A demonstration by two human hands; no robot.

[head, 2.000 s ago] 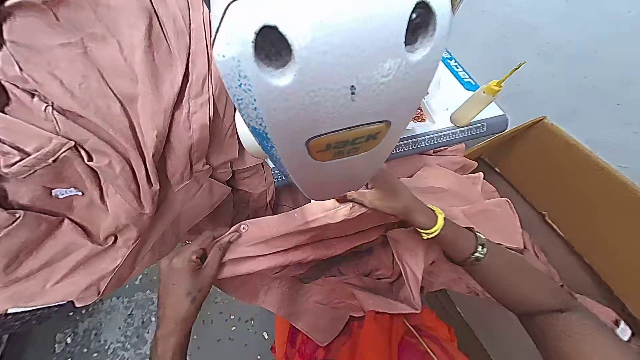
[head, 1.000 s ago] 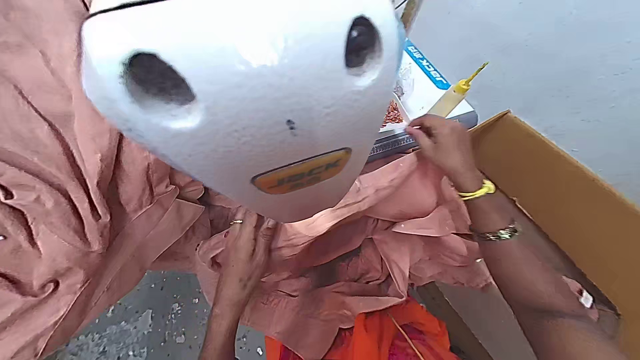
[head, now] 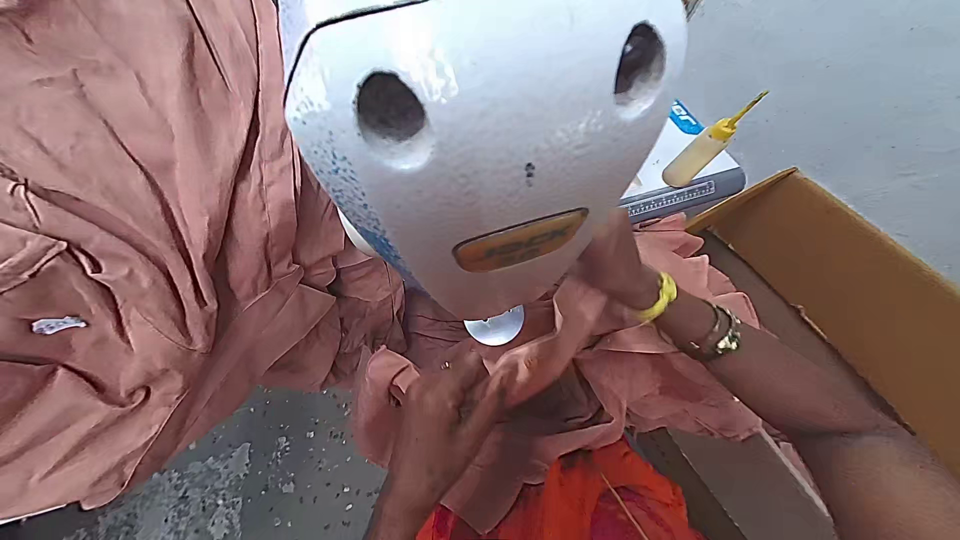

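The white head of a Jack sewing machine [head: 480, 150] fills the upper middle and hides part of the work below it. Under its tip shows a round shiny metal disc [head: 495, 327]. My left hand [head: 450, 405] grips a fold of salmon-pink cloth [head: 532, 367] just below the disc. To the right of the machine head, my right hand [head: 611, 262], blurred and partly hidden, is at the same cloth; whether its fingers are closed on it cannot be told. A yellow band and a metal bracelet circle that wrist.
More pink cloth [head: 150, 187] lies heaped on the left, with a small white scrap [head: 58, 325] on it. A yellow-tipped squeeze bottle [head: 697, 154] lies on the machine bed [head: 675, 201]. A cardboard box [head: 847, 277] stands at the right. Orange-red fabric [head: 607, 495] is below.
My right hand has come back from beside the bottle to the cloth near the machine head. The fold at my left hand has been bunched up, and the metal disc now shows.
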